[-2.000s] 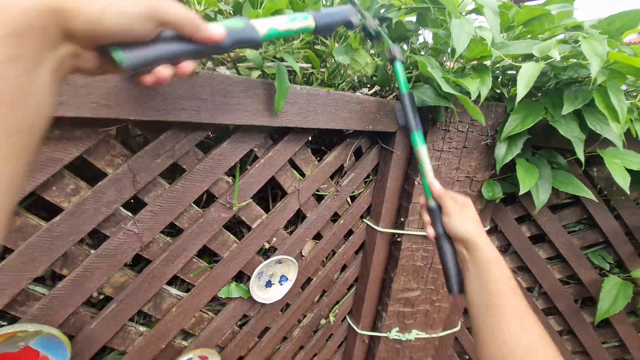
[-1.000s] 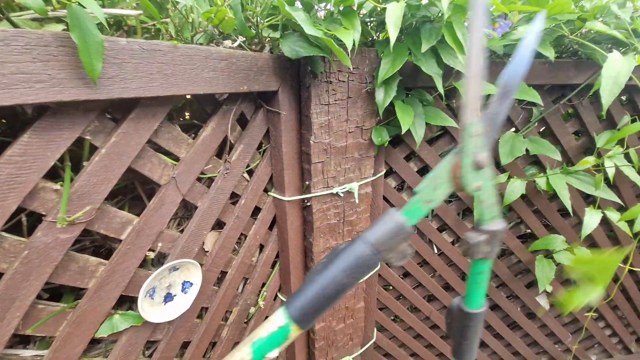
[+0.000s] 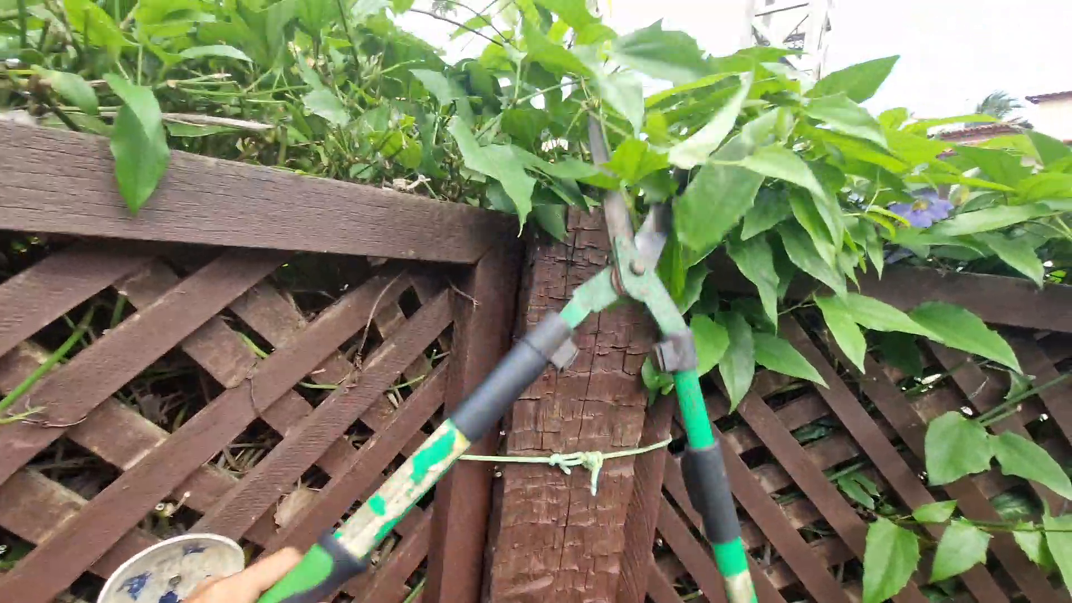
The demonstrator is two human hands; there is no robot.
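Observation:
Hedge shears (image 3: pixel 632 272) with green and black handles point upward in front of the wooden post (image 3: pixel 578 402). Their blades are spread a little, and the tips are hidden among the leaves of the climbing vine (image 3: pixel 754 167). At the bottom edge, left of centre, part of my left hand (image 3: pixel 247 579) is closed around the grip of the left handle. The right handle runs out of the bottom of the view, and my right hand is not seen. A pale cord (image 3: pixel 578 459) is knotted around the post.
Brown lattice panels (image 3: pixel 209 377) stand on both sides of the post, with a top rail (image 3: pixel 251 201) on the left. A white dish with blue marks (image 3: pixel 172 569) is at the lower left, beside my left hand. A purple flower (image 3: pixel 921 208) shows at the right.
The shears, held up at the hedge and then passing on the right, are now in front of the post with their blades in the leaves. My right hand has left the view.

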